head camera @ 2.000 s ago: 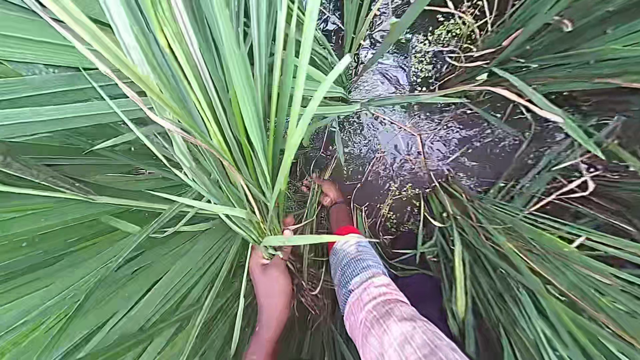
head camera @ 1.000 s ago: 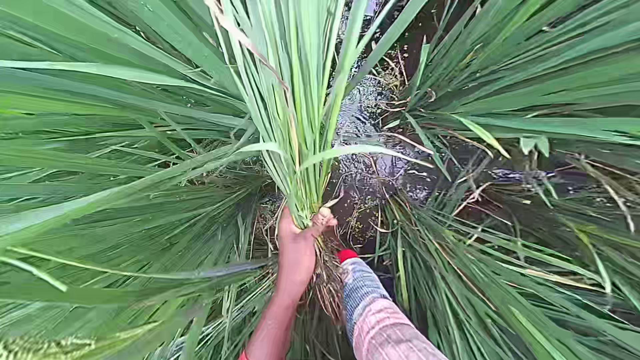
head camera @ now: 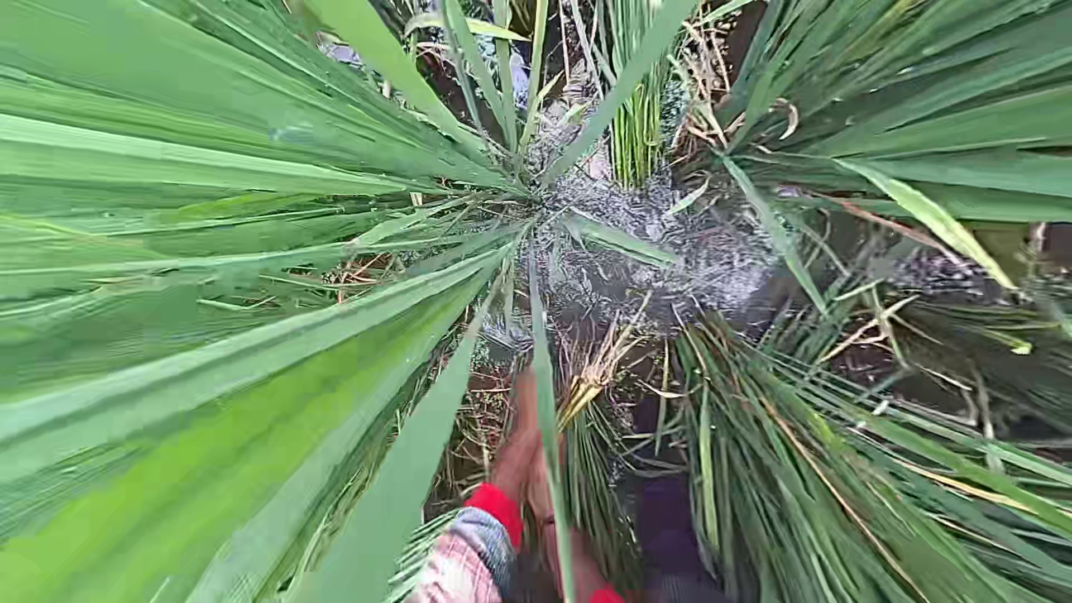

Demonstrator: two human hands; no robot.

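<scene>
My left hand (head camera: 521, 435) reaches down at the lower middle of the head view, its wrist in a red cuff with a plaid sleeve. Close against it, partly behind a long green blade, is my right hand (head camera: 543, 481), with a thin dark band at the wrist. The fingers of both hands are blurred or hidden, so their hold cannot be told. Dry yellow leaves (head camera: 596, 381) lie just right of the hands. Long green grass-like leaves (head camera: 209, 352) spread across the left side, some passing in front of the hands.
Shallow water (head camera: 670, 251) with floating bits shows in the middle. An upright clump of green stalks (head camera: 635, 134) stands beyond it. Dense leafy plants (head camera: 921, 117) fill the upper right, and flattened green leaves (head camera: 804, 469) lie at the lower right.
The bunch of long green leaves held upright in my left hand in the earlier frames no longer shows there. My hands are now close together, lower in view. The view has shifted.
</scene>
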